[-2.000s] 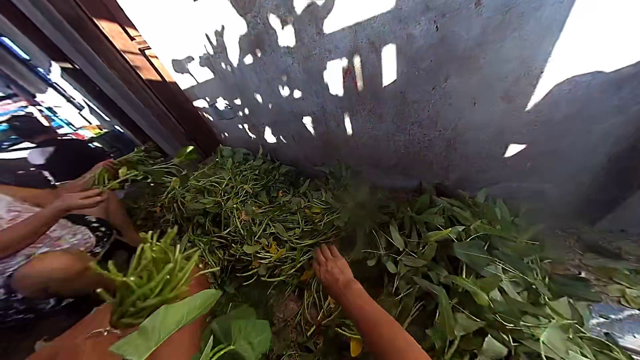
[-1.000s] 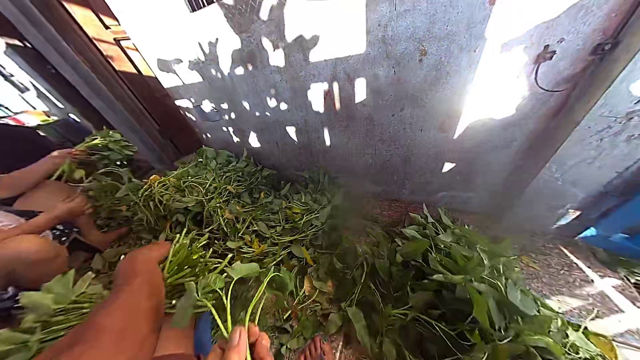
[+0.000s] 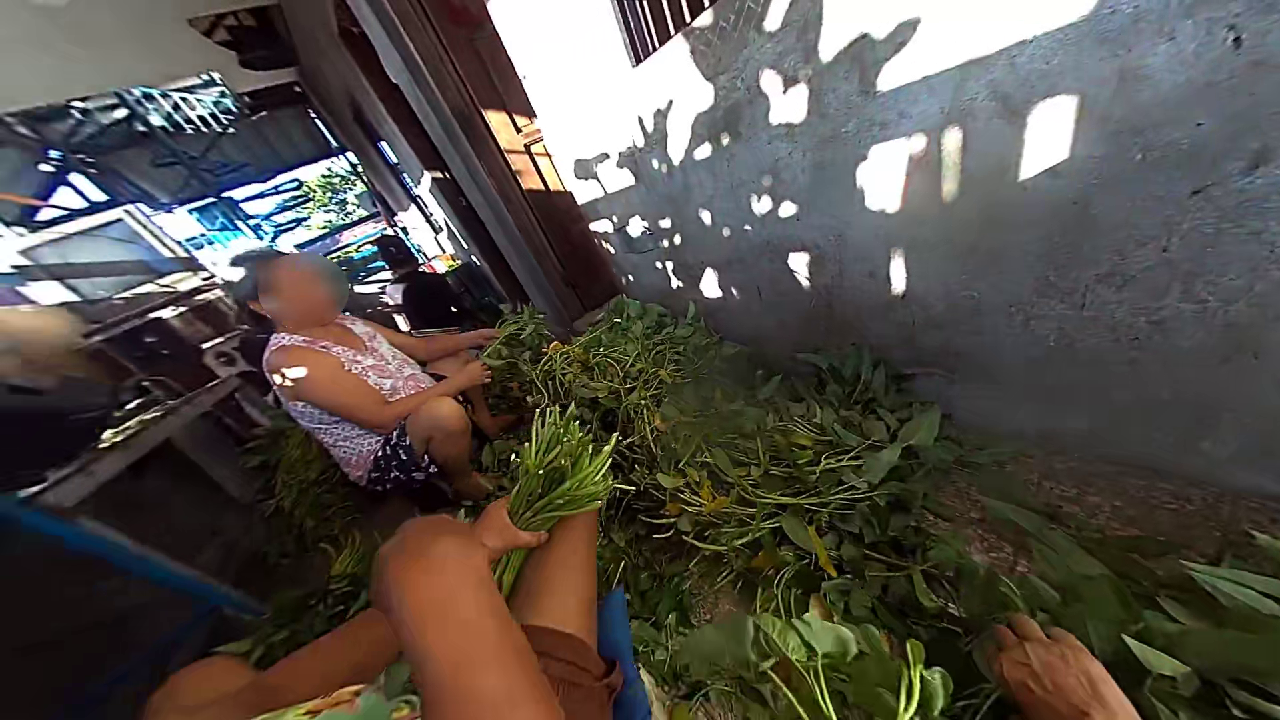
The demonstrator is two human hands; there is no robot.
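Note:
My left hand (image 3: 508, 530) is closed around a bundle of green leafy-vegetable stems (image 3: 562, 470), whose cut ends point up above my bent legs. At the lower right, my right hand (image 3: 1062, 668) lies low over the green leaves (image 3: 1060, 570), palm down; its fingertips reach in among them, and whether they grip anything is hidden. Between the two hands spreads a large heap of long-stemmed greens (image 3: 760, 470), with some yellow leaves in it. More loose leafy stems (image 3: 810, 650) lie near my knees.
A seated person (image 3: 350, 390) in a patterned sleeveless top handles greens at the left of the heap. Another person (image 3: 425, 290) is farther back. A grey concrete wall (image 3: 1120, 300) bounds the heap behind. A wooden bench (image 3: 150, 430) and a blue bar (image 3: 130, 550) are at the left.
My right hand, which held a few leafy stems near my lap a second ago, is now low at the right among the leaves. The view has swung left, showing more of the seated person.

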